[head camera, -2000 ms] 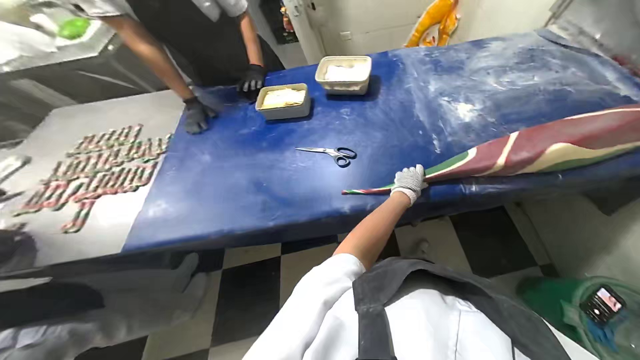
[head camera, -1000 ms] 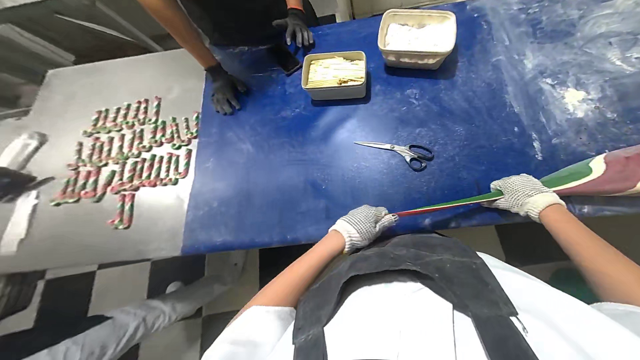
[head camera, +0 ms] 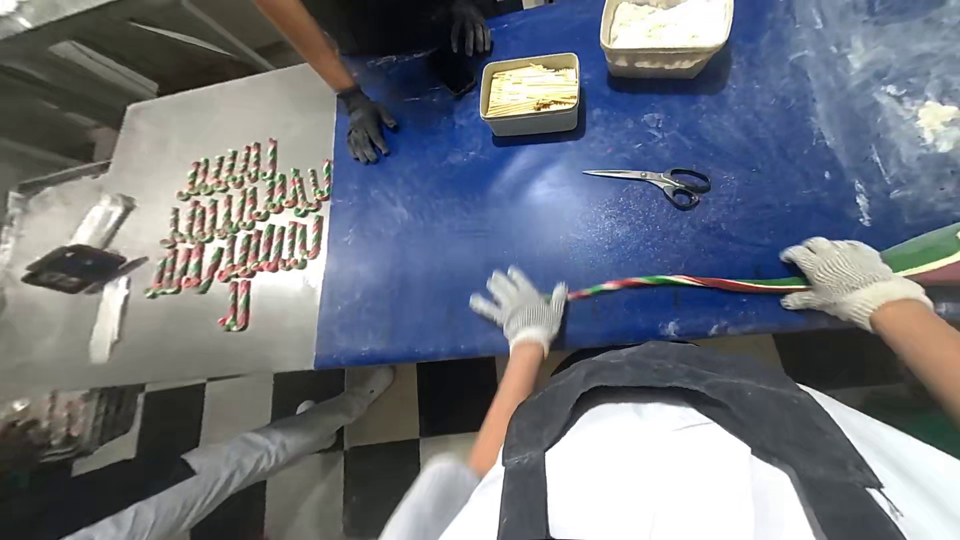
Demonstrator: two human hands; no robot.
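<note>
A thin, twisted rope of red, white and green candy [head camera: 675,281] runs along the near side of the blue tabletop [head camera: 480,225]. My left hand [head camera: 525,309], in a pale knitted glove, lies over its left end with spread fingers; the palm hides whether it grips. At the right, my gloved right hand [head camera: 844,279] rests around the rope where it widens into the thick striped candy mass [head camera: 926,255], partly out of view. Scissors with black handles [head camera: 664,182] lie behind the rope, touching neither hand.
A tub of thin sticks [head camera: 532,94] and a tub of white powder [head camera: 667,37] stand at the back. Small candy canes [head camera: 240,225] lie in rows on the metal tabletop [head camera: 225,345] at left. Across the table, a person's black-gloved hands [head camera: 365,126] rest near a dark phone-like object [head camera: 452,71].
My left hand, out on the tapered end two seconds ago, has moved left since one second ago. The rope between my hands is longer and now shows a twist. The view has shifted closer.
</note>
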